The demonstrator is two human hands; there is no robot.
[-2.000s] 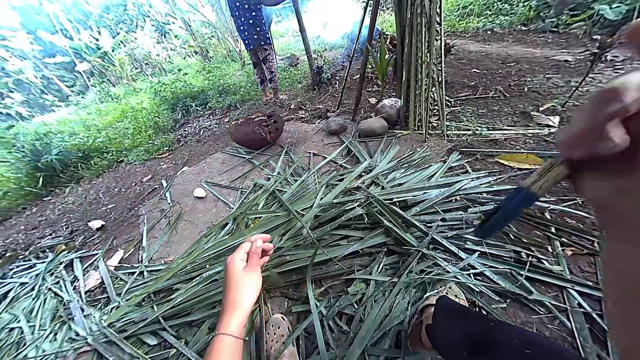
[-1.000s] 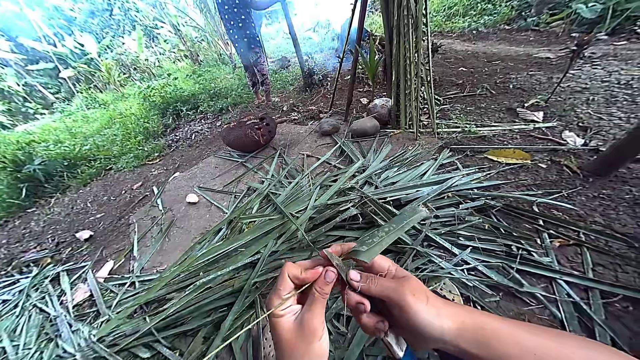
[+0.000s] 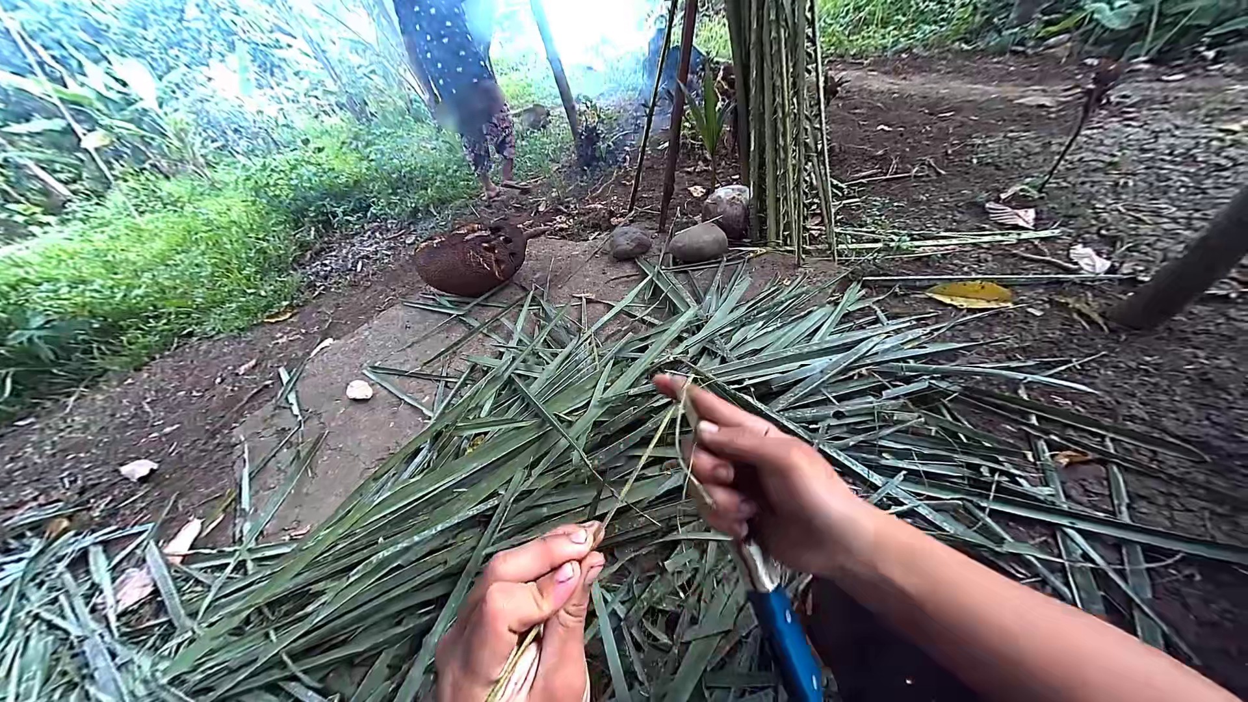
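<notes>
My left hand [image 3: 531,614] is closed on thin yellow-green leaf strips [image 3: 639,473], which run up from its fingertips toward the other hand. My right hand [image 3: 770,468] is up and to the right, its fingers curled and the strip's far end at its index finger. Below that hand a knife with a blue handle [image 3: 792,643] points down; its blade is mostly hidden by the hand, which appears to hold it. Under both hands lies a wide heap of long green leaf blades [image 3: 468,497].
A flat stone slab [image 3: 341,429] lies left of the heap. Beyond it are a brown husk-like object [image 3: 468,261], rounded stones [image 3: 698,243] and upright bundled stalks [image 3: 780,127]. Another person [image 3: 453,78] stands at the back near smoke. A thick pole [image 3: 1185,263] slants at the right.
My hands were together at a broad leaf piece a second ago; now they are apart with thin strips between them. My right hand has moved up and away from my left.
</notes>
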